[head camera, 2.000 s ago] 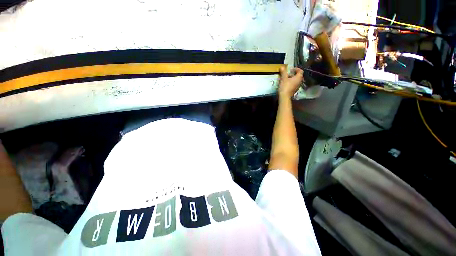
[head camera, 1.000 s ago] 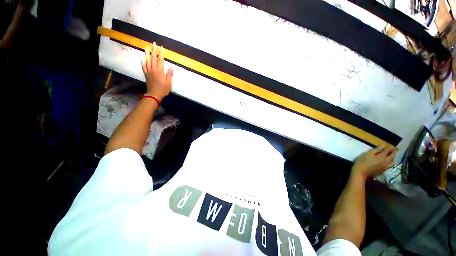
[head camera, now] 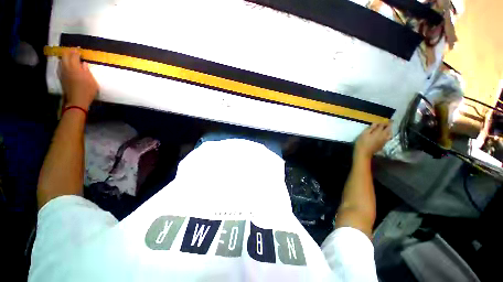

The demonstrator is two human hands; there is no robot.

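Observation:
A long yellow template [head camera: 220,82] lies along a black fabric strip [head camera: 165,57] on the white table cover cloth [head camera: 127,88]. Black shows wide on its far side and as a thin line on its near side. The template's left end sticks out past the strip. My left hand [head camera: 76,80] is on the template near its left end, fingertips at its near edge. My right hand [head camera: 374,136] is at the right end, fingers bent against it. Whether either hand pinches the template or only presses it is hard to tell.
The steam iron [head camera: 416,124] stands at the table's right end, just beyond my right hand, with hose and cord running right. A wider black band [head camera: 353,25] lies across the far side. A pale bundle [head camera: 135,160] and dark plastic [head camera: 303,190] are below the table.
My left hand has come into view since the oldest frame, and since the middle one has slid left to the template's end. My right hand stays at the right end. The camera view has shifted.

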